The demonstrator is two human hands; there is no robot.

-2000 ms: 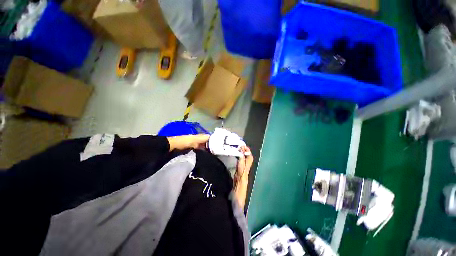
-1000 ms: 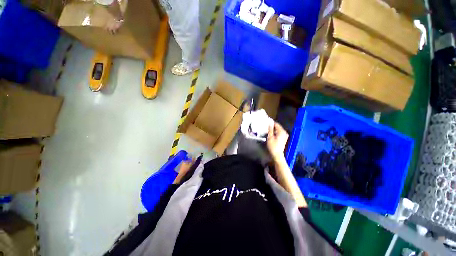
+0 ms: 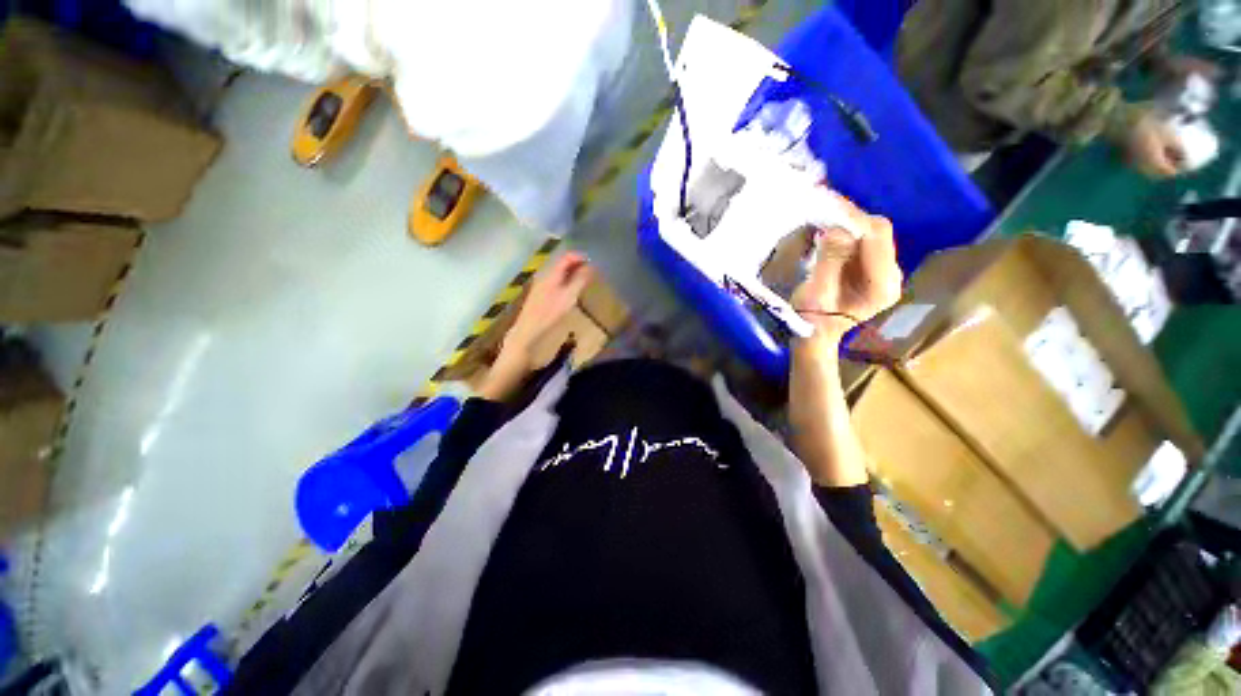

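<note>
My right hand point(image 3: 855, 279) grips the edge of a white camera housing point(image 3: 755, 204) above a large blue bin point(image 3: 905, 163). A black lead with a dark plug end shows over the bin, and thin red and black wires hang by my wrist. White parts lie in or over the bin; where they end and the housing begins is hard to tell. My left hand point(image 3: 551, 302) is empty, blurred, held low over an open carton point(image 3: 592, 326) on the floor.
Brown cartons point(image 3: 1007, 422) stand on the right. A blue stool point(image 3: 361, 476) is at lower left. A person in white point(image 3: 510, 82) stands close ahead, by yellow pallet-jack forks point(image 3: 442, 201). Another person's hand point(image 3: 1157, 143) holds a white part at upper right. Cartons are stacked far left.
The view has moved from the bench to the blue bin. My right hand has carried the housing from near my body to over the bin. My left hand has let go of it.
</note>
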